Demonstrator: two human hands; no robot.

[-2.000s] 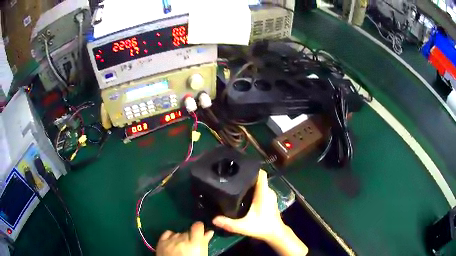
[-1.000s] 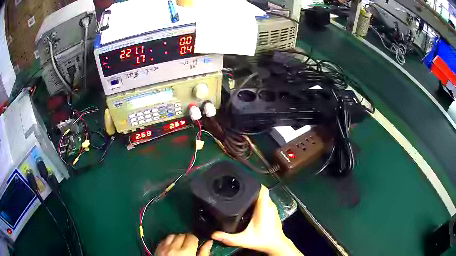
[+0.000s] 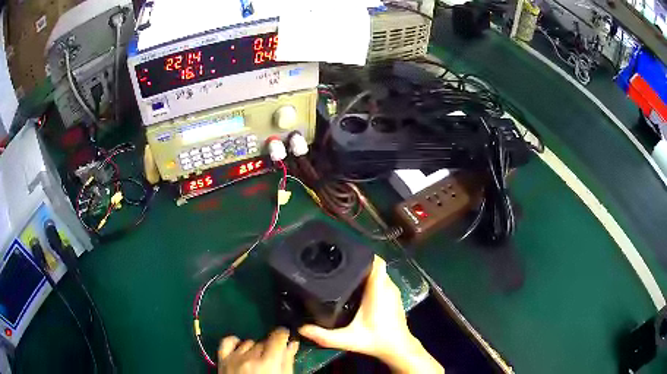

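Note:
A black cube power socket (image 3: 319, 274) stands on the green bench mat, one round outlet facing up. My right hand (image 3: 373, 321) grips its right side and lower front edge. My left hand (image 3: 257, 356) is at the bottom edge, partly cut off, its fingers by the cube's lower left side; what they hold is hidden. The thin red and white test lead (image 3: 240, 260) runs from the DC electronic load (image 3: 230, 135) down to my left hand. The power meter (image 3: 219, 69) shows 221.4 and 16.1. The small panel meter (image 3: 228, 177) shows two red readings.
The brown extension socket (image 3: 436, 208) with a red lit switch lies behind right. A long black power strip (image 3: 409, 150) and tangled cords lie behind. A white tester (image 3: 33, 248) with thick black leads stands left, near a loose circuit board (image 3: 95, 193). Another black object (image 3: 647, 343) is at the lower right edge.
The panel meter went from near zero to about 2.5, and the power meter's lower reading rose from 1.7 to 16.1. Both hands stay at the cube; the view shifts slightly.

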